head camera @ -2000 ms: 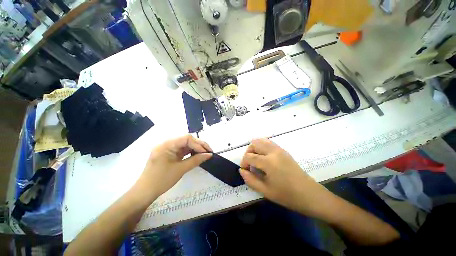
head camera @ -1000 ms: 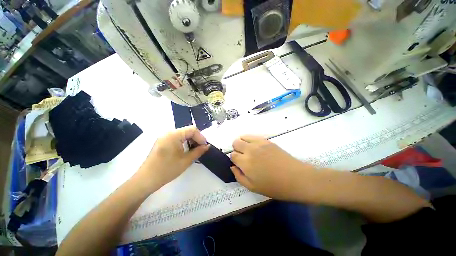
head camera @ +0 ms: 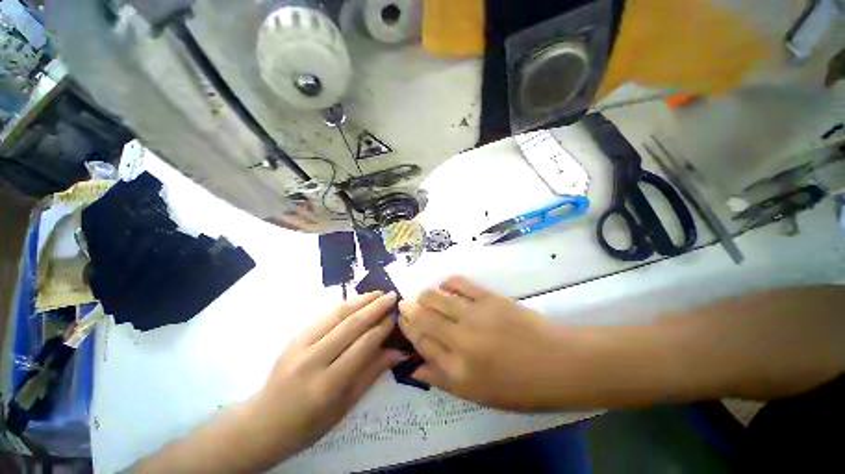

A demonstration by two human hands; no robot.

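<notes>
A black fabric piece [head camera: 404,368] lies on the machine table under both my hands, running toward the presser foot area. My left hand [head camera: 338,366] presses on its left side with fingers extended. My right hand [head camera: 468,343] holds its right side with curled fingers. Most of the piece is hidden by my fingers. The upper end shows just in front of the beige-yellow block [head camera: 402,237] under the sewing machine head [head camera: 435,93]. Another black piece [head camera: 336,258] lies left of the foot. The needle itself cannot be made out.
A fanned stack of black pieces [head camera: 153,259] lies at left, beside a blue-lined bin [head camera: 69,389]. Right of the needle area are blue-handled snips [head camera: 547,217], a paper label [head camera: 553,162], black shears [head camera: 639,199] and grey tweezers [head camera: 695,196].
Both hands have moved the black piece from the table's front up to the presser foot and now lie flatter over it. The view has moved closer to the machine head.
</notes>
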